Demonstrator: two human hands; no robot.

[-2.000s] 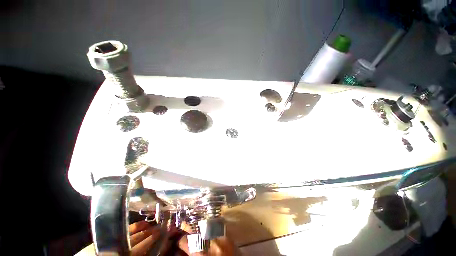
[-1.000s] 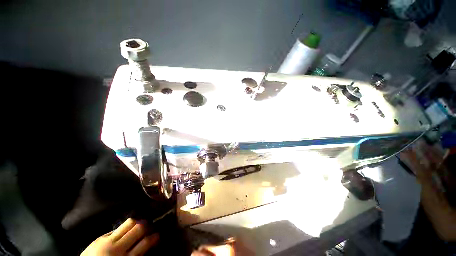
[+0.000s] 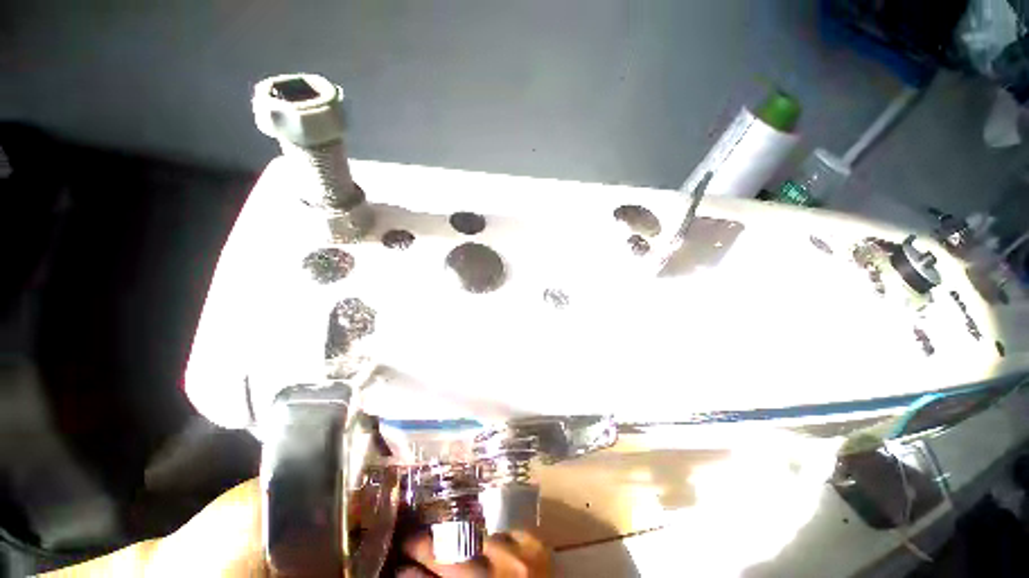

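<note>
The white sewing machine head (image 3: 609, 327) fills the middle of the view, glaring with light. Dark cloth (image 3: 113, 294) lies at its left and looks blurred. My left hand (image 3: 209, 536) is at the bottom left, partly behind the shiny metal guard (image 3: 307, 485); its fingers are hidden. Fingers of my right hand (image 3: 502, 555) show at the bottom edge, below and behind the thread tension assembly (image 3: 457, 531). What either hand holds is hidden. The needle area is also hidden.
A white thread cone with a green top (image 3: 745, 147) stands behind the machine. The upright pressure screw (image 3: 310, 141) rises at the head's left end. A grey wall (image 3: 508, 79) is behind. Cluttered items show at the upper right.
Since one second ago the view has moved closer to the machine head. My left hand now shows beside and behind the guard, and my right fingers are behind the tension assembly. The person at right is out of view.
</note>
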